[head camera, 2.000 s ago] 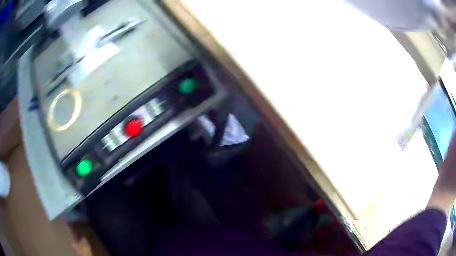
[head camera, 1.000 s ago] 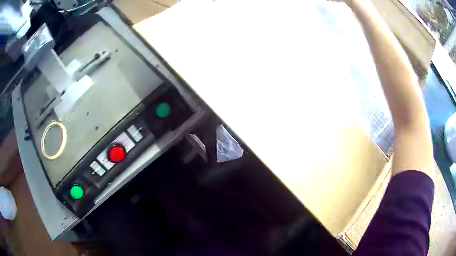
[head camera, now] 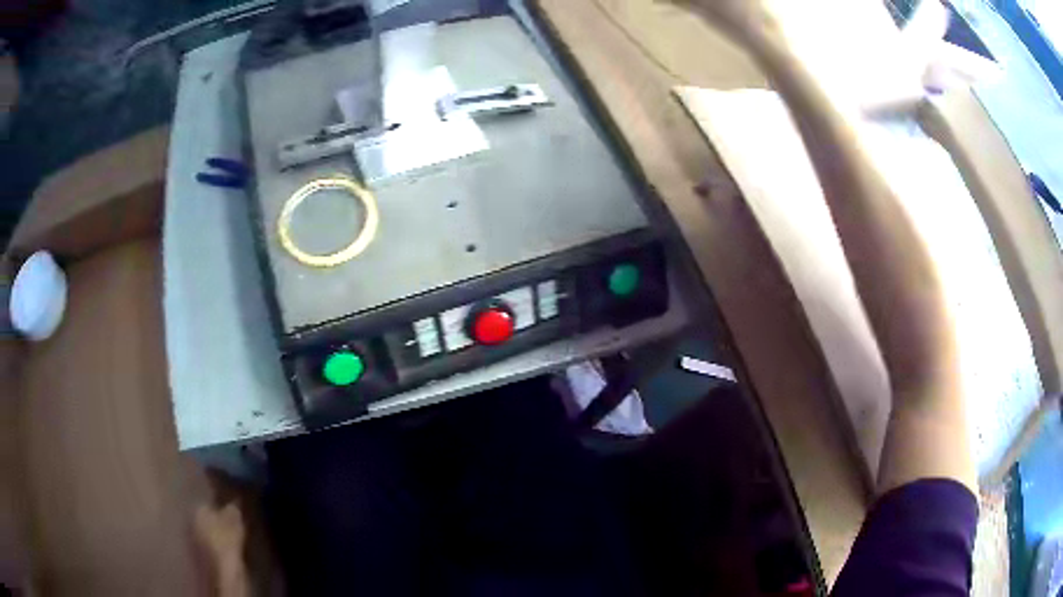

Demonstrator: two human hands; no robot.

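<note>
My right arm, in a purple sleeve, reaches up across the open right carton (head camera: 1002, 192). My right hand (head camera: 746, 14) is blurred and cut off by the top edge; its fingers and anything in them are hidden. A blurred skin-toned shape low at the left, by the left carton (head camera: 105, 408), may be my left hand (head camera: 222, 539); its fingers are unclear. A white rounded housing (head camera: 39, 295) is at the left carton's far left. The bench press (head camera: 548, 198) has a bare pale fixture (head camera: 420, 128) at its plate centre, with slotted clamp bars (head camera: 501, 100) beside it.
A yellowish ring (head camera: 328, 222) lies on the plate's left front. Blue-handled pliers (head camera: 222, 173) lie left of it. The front panel has a green button (head camera: 344, 366) at left, another (head camera: 625, 280) at right and a red one (head camera: 493, 325) between. Pale sheet (head camera: 764, 152) shows in the right carton.
The view has turned, so the press sits further right and more level. The large glaring pale sheet no longer covers the right carton's near side, and brown cardboard shows there. My right arm still reaches over it.
</note>
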